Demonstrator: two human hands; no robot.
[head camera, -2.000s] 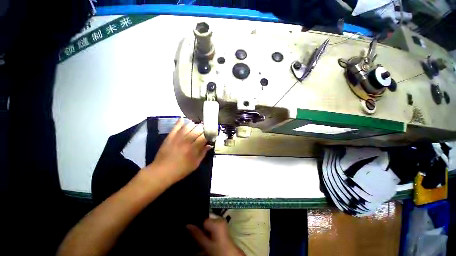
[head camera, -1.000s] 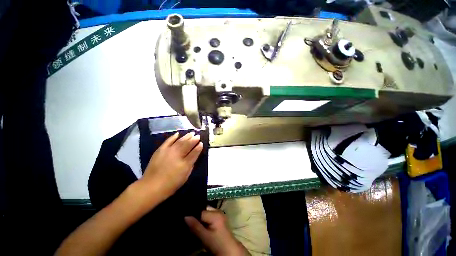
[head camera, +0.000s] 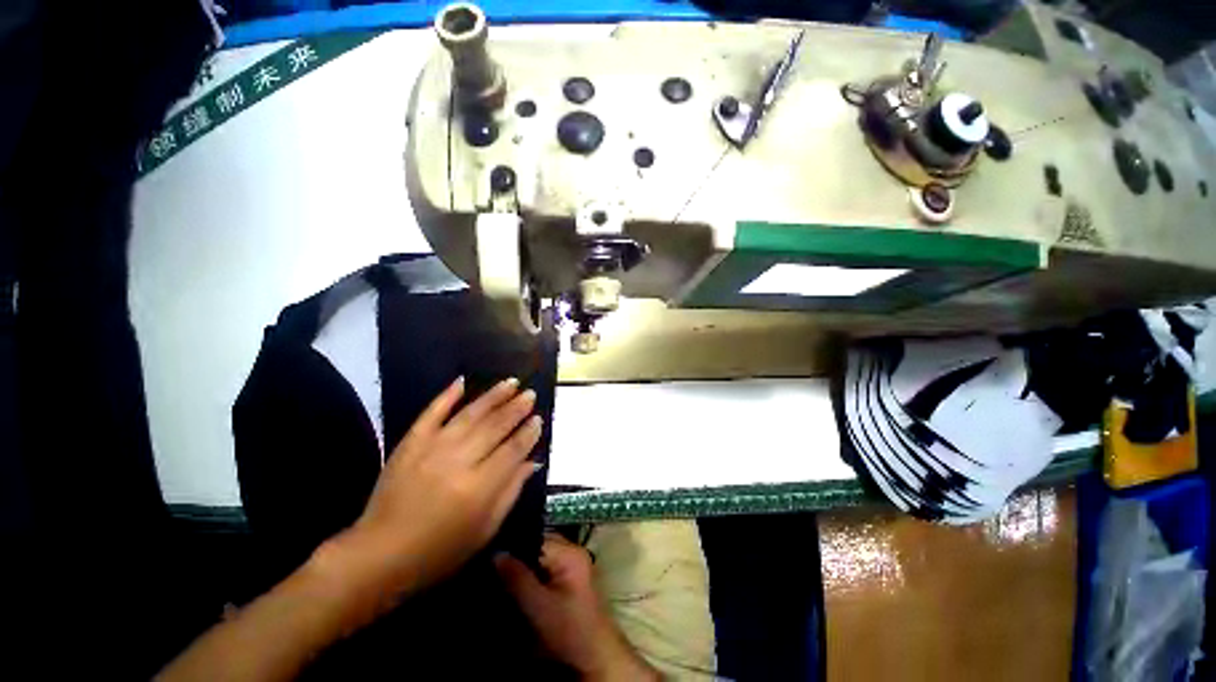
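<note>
The black cloth with a white inner side (head camera: 460, 333) lies on the white table left of the needle and hangs over the front edge. Its right edge runs up to the presser foot and needle (head camera: 571, 320) of the cream sewing machine (head camera: 800, 173). My left hand (head camera: 460, 466) lies flat on the cloth, palm down, a little in front of the presser foot. My right hand (head camera: 567, 600) is below the table edge and pinches the cloth's right edge between thumb and fingers.
Fanned black-and-white cut pieces (head camera: 934, 420) lie under the machine arm on the right. A yellow tray (head camera: 1150, 440) with black scraps is beside them. A wooden board (head camera: 934, 586) and a blue crate with clear plastic (head camera: 1147, 586) are below. A blue trough (head camera: 334, 21) runs behind the table.
The cloth has moved away from me under the presser foot. My left hand has slid back along it, nearer the table's front edge. My right hand stays at the cloth's edge.
</note>
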